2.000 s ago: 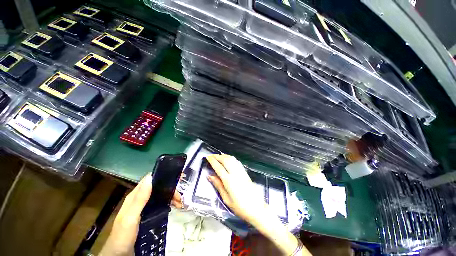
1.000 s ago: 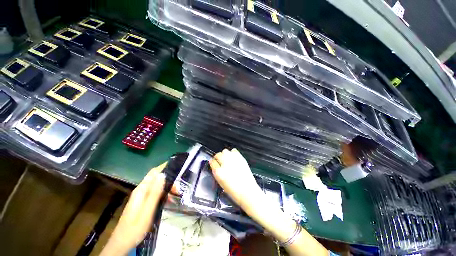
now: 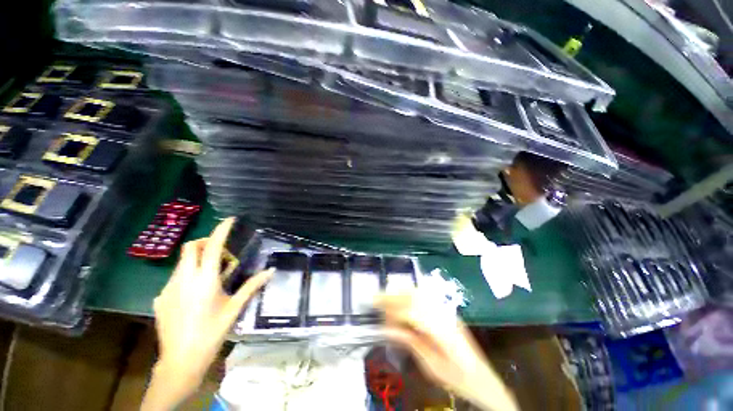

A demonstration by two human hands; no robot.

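Note:
My left hand is left of the lens tray. It holds a dark flip phone between thumb and fingers, with part of a gold-yellow frame showing; the fingers hide part of it. The shallow lens tray holds a row of several black-framed lenses with pale centres, near the bench's front edge. My right hand is blurred at the tray's right end and covers part of the last lens; whether it holds anything cannot be told. A red flip phone lies open on the green mat, left of my left hand.
High stacked clear trays stand behind the lens tray. A tray of closed phones is at left. White wipes, crumpled film and a small-parts tray are at right. White material and an orange-red coil are below the edge.
The view has shifted right. My right hand has moved from the lens tray's left part to its right end, uncovering the lenses. The phone in my left hand is now turned, showing a gold-yellow frame.

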